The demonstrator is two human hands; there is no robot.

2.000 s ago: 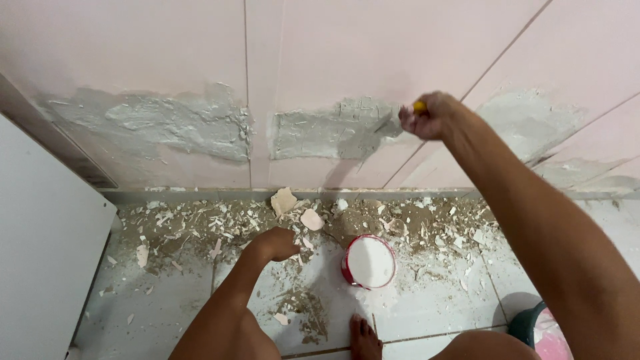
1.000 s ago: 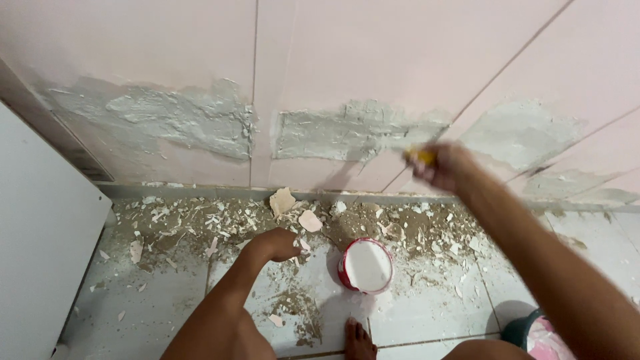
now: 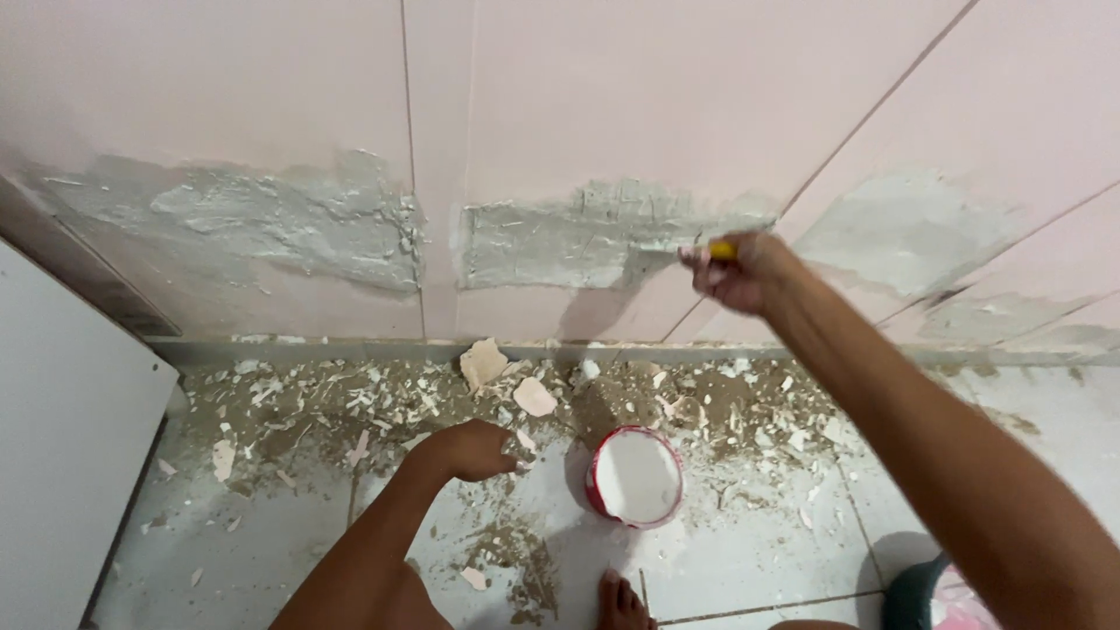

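Observation:
My right hand [image 3: 735, 271] grips the yellow handle of a putty knife [image 3: 723, 251]; its blade meets the middle grey patch [image 3: 542, 245] low on the pink wall [image 3: 612, 105]. The blade is thin and hard to make out. My left hand [image 3: 479, 451] hangs low over the littered floor, its fingers curled, and a small whitish thing shows at the fingertips; whether it is held cannot be told. Between my hands and nearer to me, a red-rimmed tub of white paste [image 3: 637, 479] stands on the tiles.
Paint flakes and crumbled plaster [image 3: 376, 394] lie along the wall base, with two larger chips, one a peach-coloured flake [image 3: 483, 363]. A white panel [image 3: 70, 437] stands at left. A dark bucket [image 3: 910, 595] with pink contents is at lower right. My bare foot [image 3: 623, 604] is below the tub.
My right hand with the putty knife went right along the wall, then back left to the middle patch. My left hand has stayed low beside the tub.

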